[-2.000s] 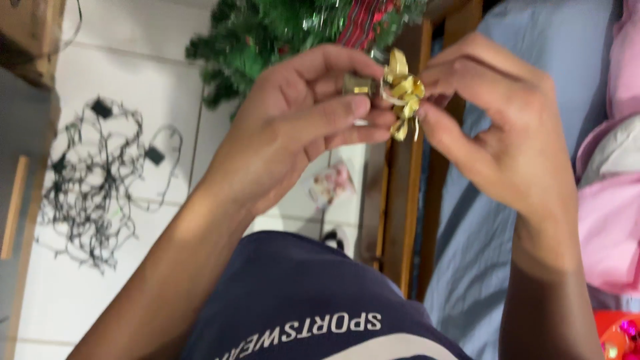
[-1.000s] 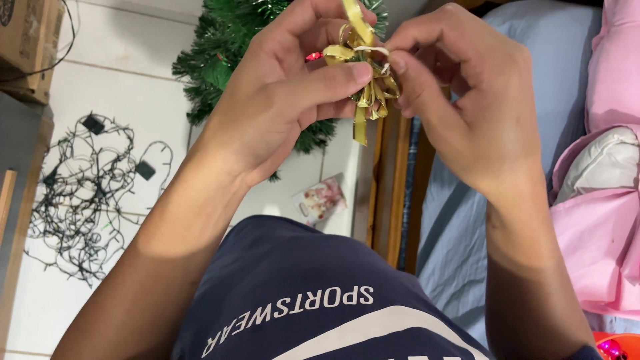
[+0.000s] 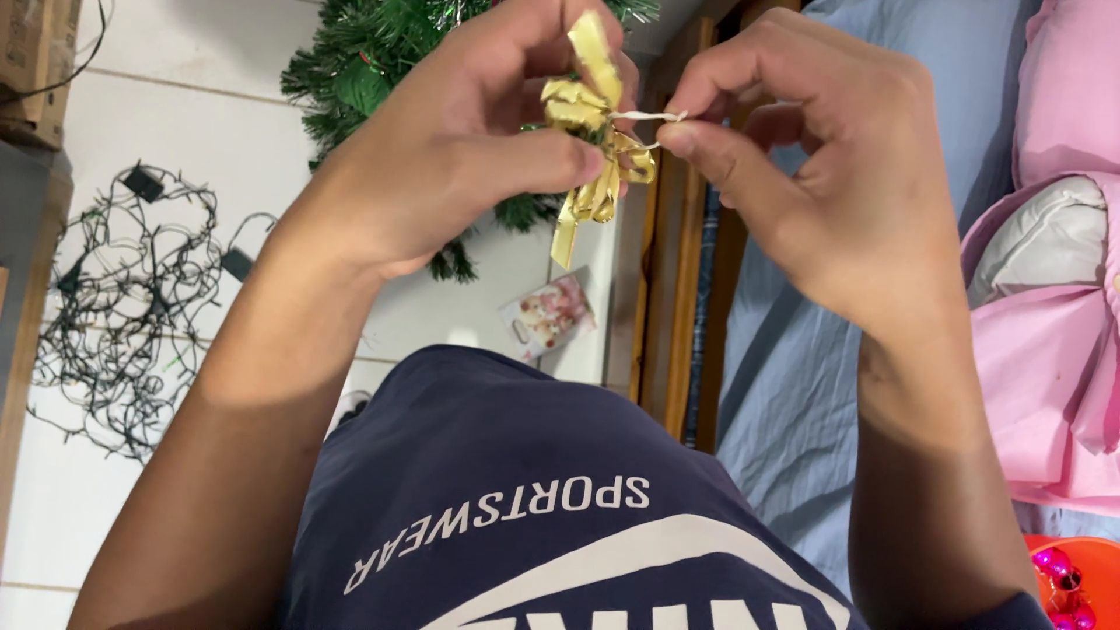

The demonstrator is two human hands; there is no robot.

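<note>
A gold ribbon bow (image 3: 577, 105) is held in my left hand (image 3: 472, 131), its thumb across the loops and the fingers behind, near the top centre. White string (image 3: 647, 115) runs from the bow's right side to my right hand (image 3: 805, 149), which pinches it between thumb and index finger. The string looks pulled fairly straight. Ribbon tails stick out above and below my left thumb. Part of the bow is hidden by that thumb.
Behind my left hand is a green tinsel tree (image 3: 341, 79). Tangled string lights (image 3: 131, 315) and a printed packet (image 3: 551, 315) lie on the tiled floor. At right are a blue-sheeted bed (image 3: 787, 385), pink fabric (image 3: 1032, 394) and an orange container (image 3: 1041, 551) with shiny pink baubles.
My right hand has drawn away from the bow, with the white string now stretched between them. My left hand keeps hold of the bow.
</note>
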